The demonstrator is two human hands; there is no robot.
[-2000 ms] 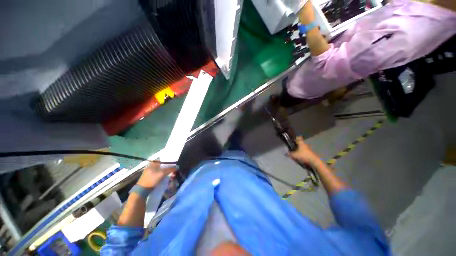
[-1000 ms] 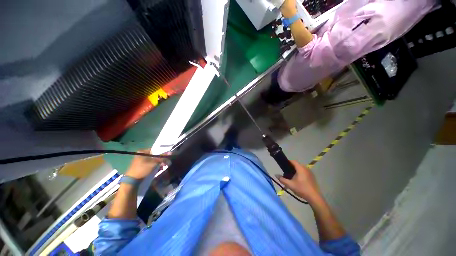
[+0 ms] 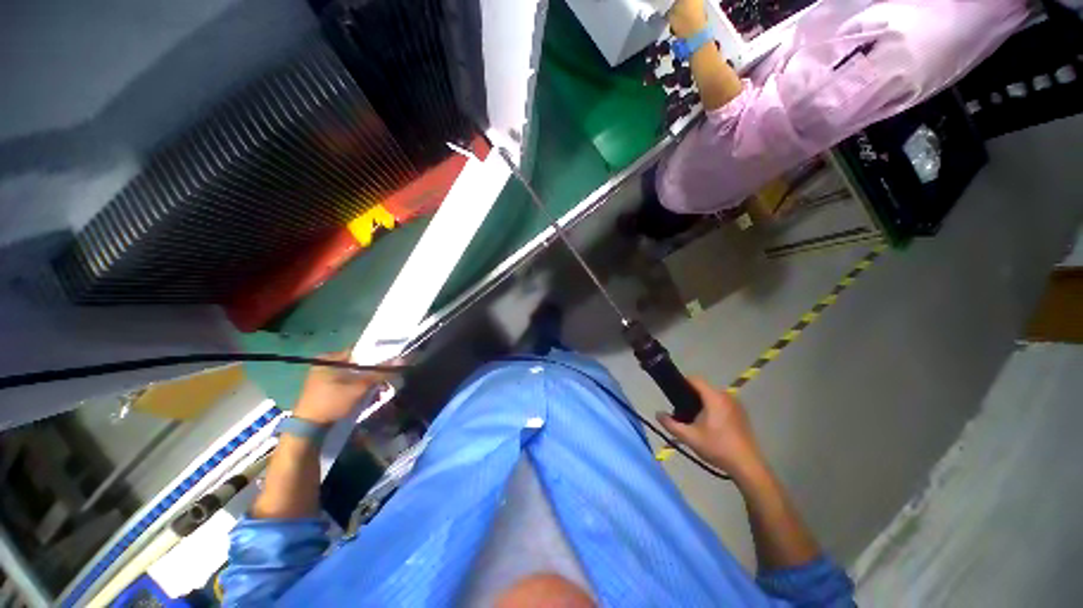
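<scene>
My left hand (image 3: 333, 390) holds the lower end of a white frame bar (image 3: 434, 255). The bar's upper end lies against the foot of a white side panel (image 3: 511, 77) beside the black ribbed part (image 3: 238, 190). My right hand (image 3: 713, 430) grips a black electric screwdriver (image 3: 665, 378). Its long thin bit (image 3: 576, 249) points up and left, with the tip at the joint of bar and panel; whether it touches a screw is too small to tell. The black cord (image 3: 178, 361) crosses over my left hand and loops below the screwdriver.
A coworker in pink (image 3: 819, 107) is at the upper right, one arm over the bench. A red-orange support bar (image 3: 285, 279) with a yellow middle lies under the ribbed part. The metal bench edge (image 3: 475, 295) runs diagonally. A black box (image 3: 914, 166) is at the right.
The screwdriver has swung from low on the right to the upper left, its bit now at the bar's upper end. My left hand has stayed on the bar.
</scene>
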